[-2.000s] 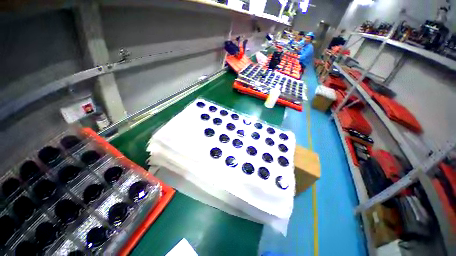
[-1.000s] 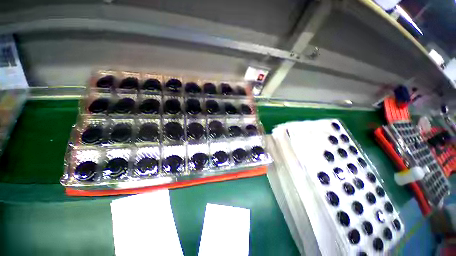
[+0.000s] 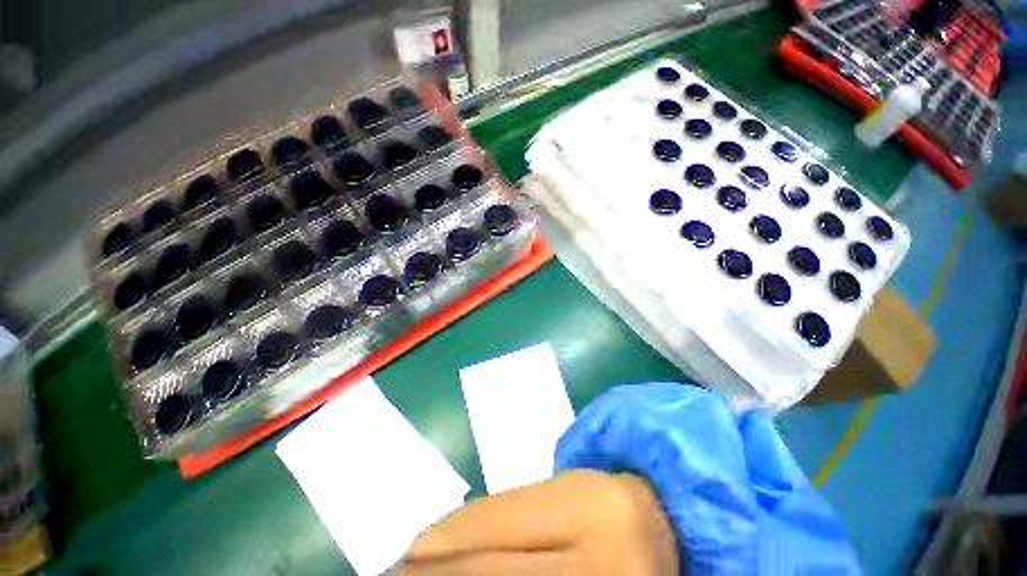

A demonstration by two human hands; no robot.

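Note:
My right hand (image 3: 563, 527), in a blue sleeve, reaches in at the bottom centre over the near ends of two white paper sheets (image 3: 363, 467). Its fingers point left, and the lower part is cut off by the frame, so I cannot tell whether it holds anything. My left hand is out of view. A clear blister tray (image 3: 327, 369) with rows of round black parts lies on a red-orange carrier tray (image 3: 394, 351) at left. A white tray stack (image 3: 603, 141) stands to its right, with round black parts (image 3: 813, 329) in rows on top.
A green mat (image 3: 608, 371) lies beneath everything. A white bottle (image 3: 892, 115) lies tilted by another filled tray (image 3: 946, 84) at the far right. A cardboard box (image 3: 890, 349) is beyond the stack's right edge. A grey panel (image 3: 282, 68) runs behind.
My right hand and blue sleeve have come into view at the bottom over the paper sheets. The view has turned, so the trays appear tilted. The trays look otherwise the same.

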